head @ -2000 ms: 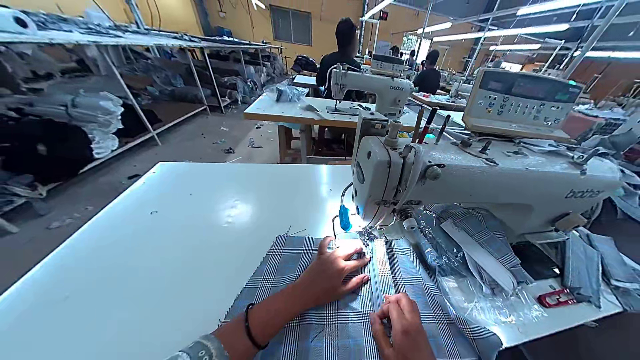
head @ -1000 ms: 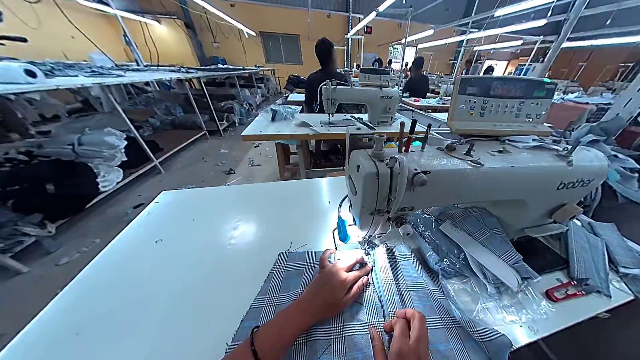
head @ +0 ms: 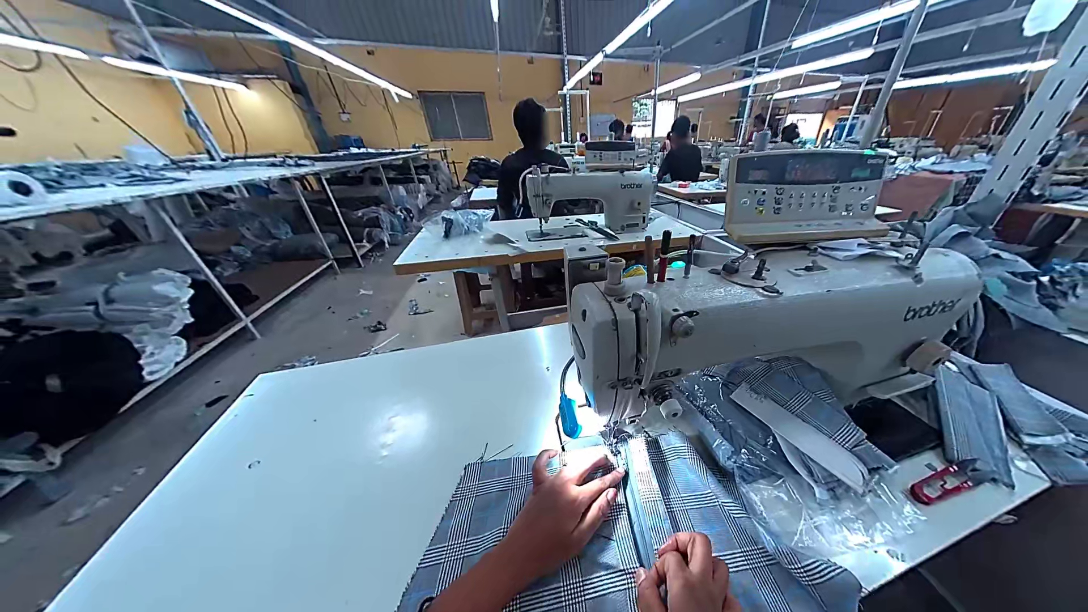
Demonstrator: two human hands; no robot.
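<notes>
A grey-blue plaid fabric panel [head: 510, 501] lies on the white table under the needle area of a Brother sewing machine [head: 765, 314]. My left hand [head: 568, 501] presses flat on the panel, fingers spread, just in front and left of the presser foot [head: 623, 432]. A blue strip, perhaps a zipper, [head: 637, 518] runs along the panel from the foot towards me. My right hand [head: 688, 574] pinches the fabric by this strip, nearer to me, with curled fingers. A lamp with a blue body [head: 569, 416] lights the needle area.
Right of the panel lie plaid pieces [head: 790, 425], clear plastic [head: 837, 518] and red thread snips [head: 943, 482]. A control panel [head: 807, 194] stands behind the machine. Ahead are another sewing machine [head: 586, 197] and a seated person [head: 529, 161]. A rack with bundles [head: 255, 183] stands at left.
The view has tilted up and shifted somewhat. Both hands stay on the plaid panel near the machine; no grip has plainly changed.
</notes>
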